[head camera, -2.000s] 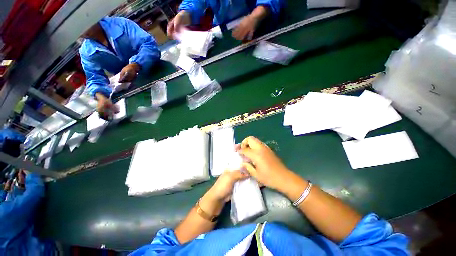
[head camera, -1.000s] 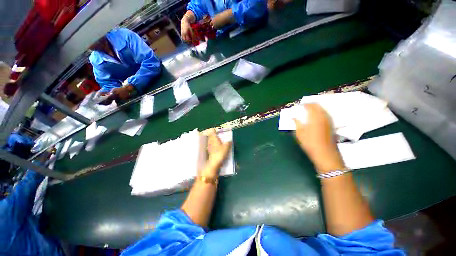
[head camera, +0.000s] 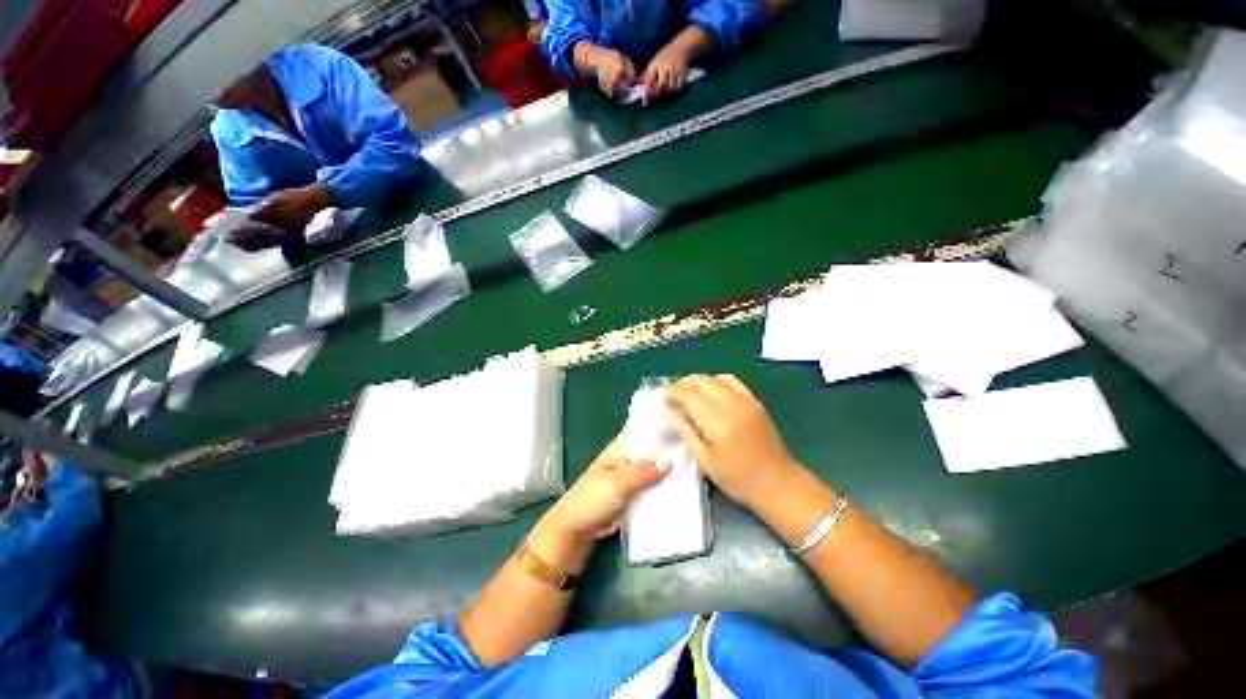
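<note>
A clear plastic sleeve with a white insert card lies upright in front of me, between both hands. My left hand grips its left side. My right hand holds its top right, the fingers over the upper end. How far the card is in the sleeve is hidden by my fingers. A stack of sleeves stands to the left of my hands. Fanned white cards lie to the right, with a single card just below them.
A large cloudy plastic bag pack stands at the far right. Beyond the chipped metal strip, filled sleeves lie spaced on the green belt. Two people in blue smocks work across the belt; another's blue sleeve is at the left edge.
My left hand has left the stack and my right hand the card pile; both have come together on one sleeve. The belt pieces have moved left.
</note>
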